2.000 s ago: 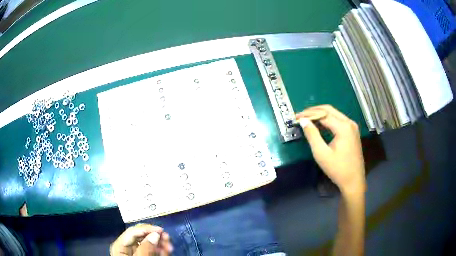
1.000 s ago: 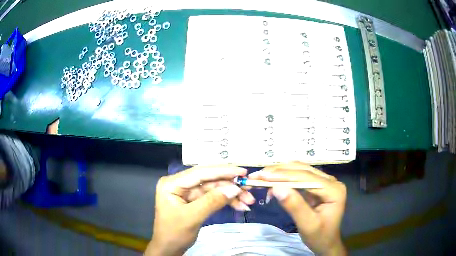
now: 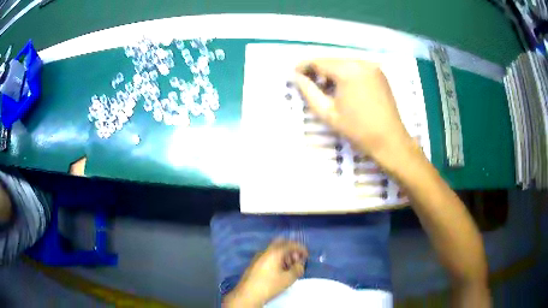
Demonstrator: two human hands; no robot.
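My right hand (image 3: 348, 96) is over the upper middle of the white board (image 3: 273, 186), blurred, with its fingertips bent together near the board; whether they hold something cannot be told. Small dark round components (image 3: 339, 159) with thin lines stand in rows on the board, partly hidden by my right hand and forearm. My left hand (image 3: 279, 264) is low over my lap, blurred, with its fingers curled; its content cannot be told. A pile of loose silvery-white rings (image 3: 159, 78) lies left of the board.
A narrow grey metal strip (image 3: 447, 108) lies right of the board. Thin boards (image 3: 527, 120) stand stacked at the far right. A blue bin (image 3: 23, 84) is at the far left. A person's striped sleeve (image 3: 27, 207) is at the left edge, near a blue stool (image 3: 75, 240).
My hands have parted from around a pale stick with a blue end. My right hand has moved up over the board; my left has dropped lower. The view has shifted slightly.
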